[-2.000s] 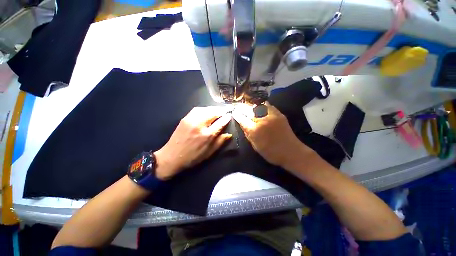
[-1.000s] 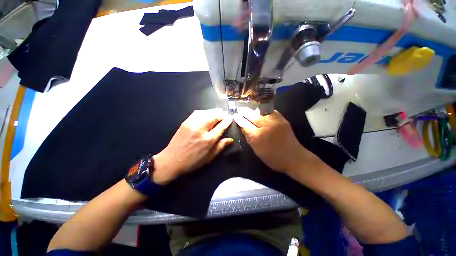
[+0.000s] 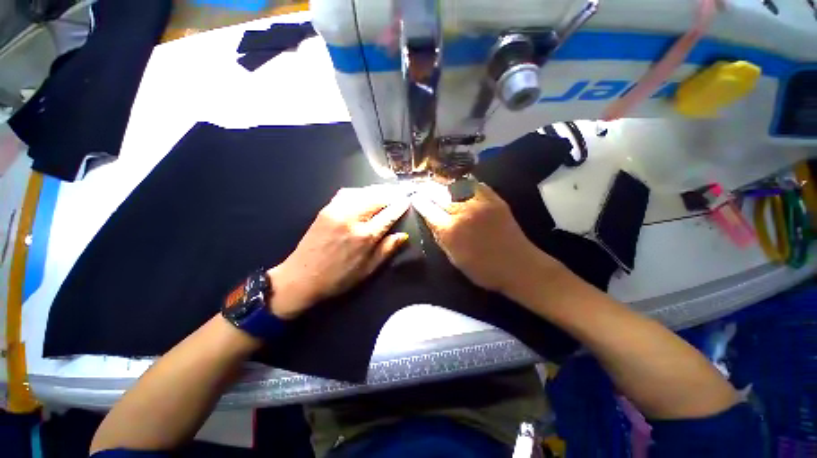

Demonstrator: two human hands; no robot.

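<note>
A large black garment panel (image 3: pixel 188 241) lies flat on the white table under the machine needle. My left hand (image 3: pixel 345 241), with a watch on the wrist, presses on the panel with fingertips just in front of the presser foot (image 3: pixel 414 172). My right hand (image 3: pixel 484 234) is beside it, thumb and finger close to my left fingertips, with a small dark piece (image 3: pixel 461 189) at its fingers. The lit area at the needle is too bright to tell what lies under the fingertips. The white machine head (image 3: pixel 376 80) stands above.
A black strip (image 3: pixel 623 219) lies right of the panel; spare strips (image 3: pixel 273 43) lie behind. Black looped handles (image 3: pixel 575 143) show under the machine arm. Stacked black cloth (image 3: pixel 90 98) is at far left. Coloured rings (image 3: pixel 781 229) and a pink item (image 3: pixel 733 216) are at right.
Both hands stay at the needle with little movement. The view has shifted slightly, so the machine head appears further left than one second ago. The small dark piece at my right fingers shows again.
</note>
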